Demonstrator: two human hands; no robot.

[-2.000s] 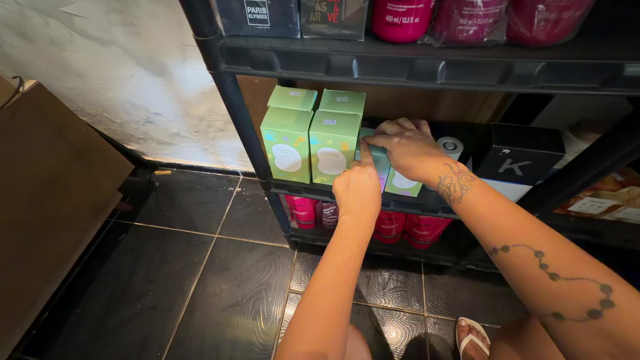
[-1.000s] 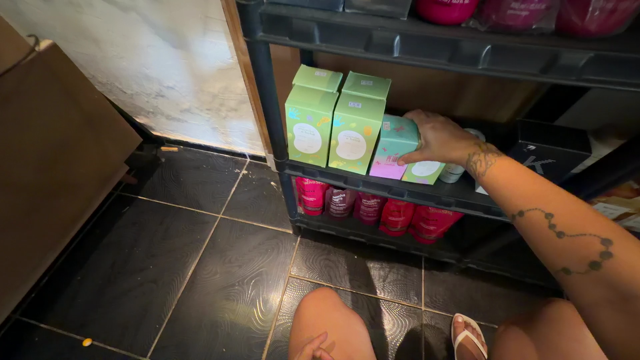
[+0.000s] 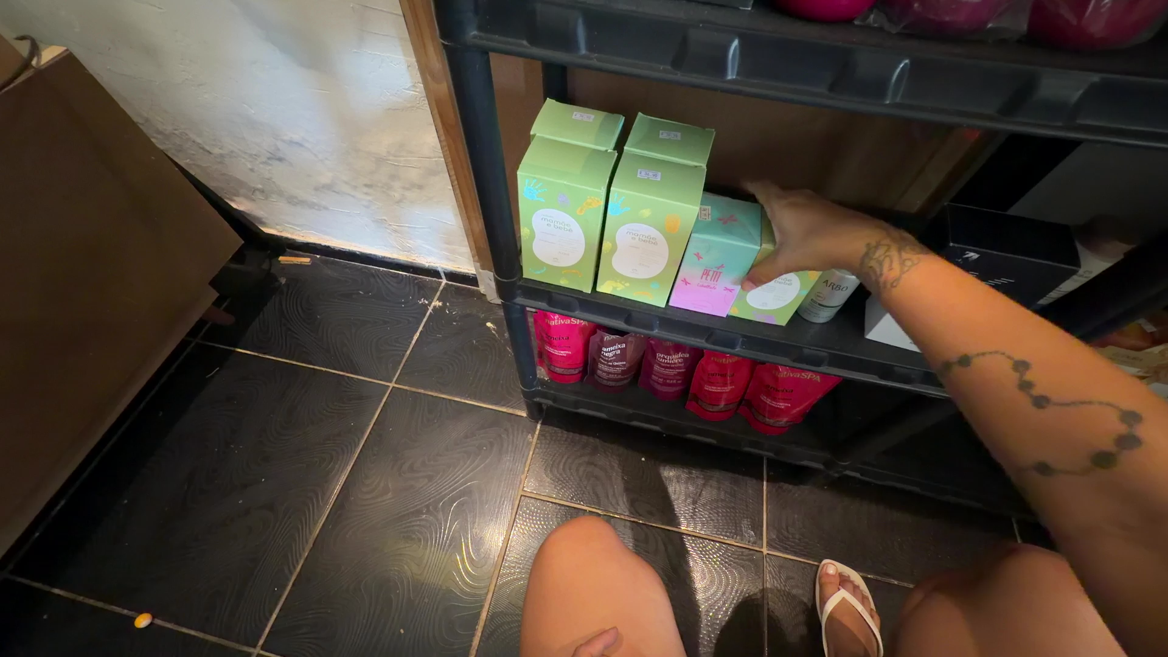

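Note:
My right hand [image 3: 803, 237] reaches onto the middle shelf, its thumb in front of a short green box [image 3: 771, 297] and its fingers over and behind that box. Whether it grips the box is hard to tell. Touching this box on the left is a teal and pink carton [image 3: 718, 255]. Further left stand tall green cartons with white oval labels, one front carton [image 3: 561, 228] beside another [image 3: 648, 237], with more behind them. A grey-white can [image 3: 829, 294] stands to the right of the short box. Of my left hand [image 3: 598, 642], only a fingertip or so shows over my knee at the bottom edge.
The black plastic shelf unit [image 3: 803, 82] has pink containers on top and several red and purple pouches [image 3: 671, 368] below. A black box [image 3: 1004, 251] stands behind my forearm. A brown panel [image 3: 100, 265] is at the left; dark floor tiles [image 3: 411, 484] lie in front.
Two seconds ago both my hands were at the shelf; my left hand has since withdrawn to my knee. My right hand stays among the boxes, now slightly right of the teal and pink carton.

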